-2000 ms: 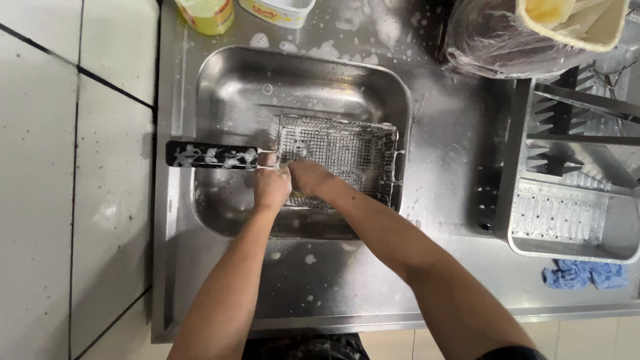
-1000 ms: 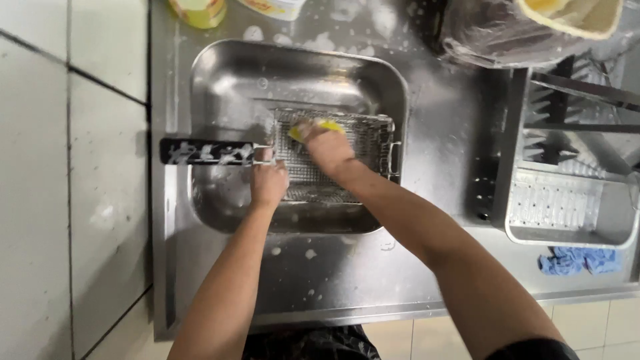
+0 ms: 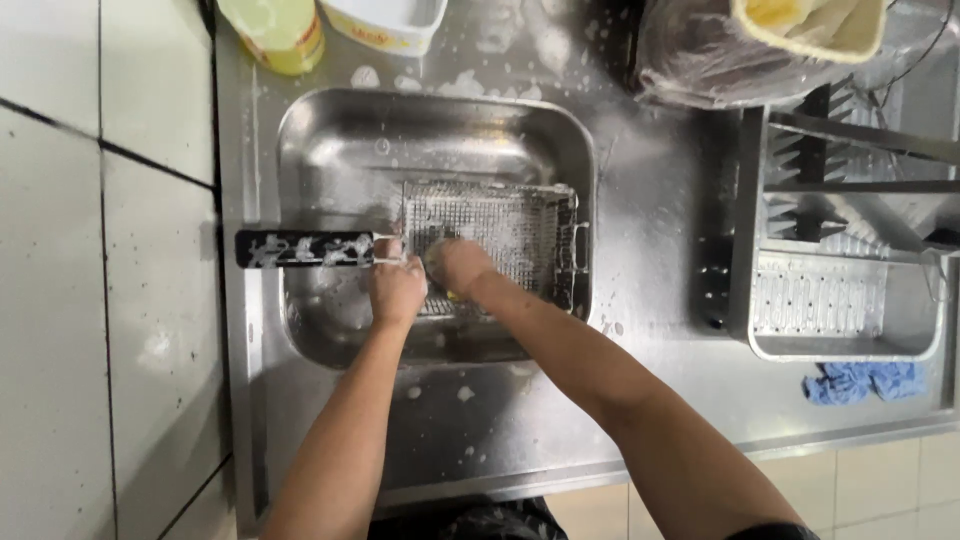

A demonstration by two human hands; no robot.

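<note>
A wire-mesh fryer basket (image 3: 517, 232) lies in the steel sink basin (image 3: 337, 187), wet with suds. Its black handle (image 3: 304, 249), streaked with foam, reaches over the left rim. My left hand (image 3: 397, 285) grips the wire stem where the handle meets the basket. Inside the basket, my right hand (image 3: 463, 268) presses a yellow sponge (image 3: 454, 295) against the mesh near the handle end; only a sliver of the sponge shows beneath the fingers.
A yellow-green bottle (image 3: 289, 37) and a white plastic tub (image 3: 390, 30) stand behind the basin. At right are a plastic-wrapped container (image 3: 705, 60), a metal dish rack (image 3: 757, 225) and crumpled blue cloths (image 3: 862, 381). White tiles (image 3: 45, 300) line the left side.
My right hand has moved from the basket's handle end to farther inside, then back left and toward me with the yellow sponge. My left hand stays at the wire stem.
</note>
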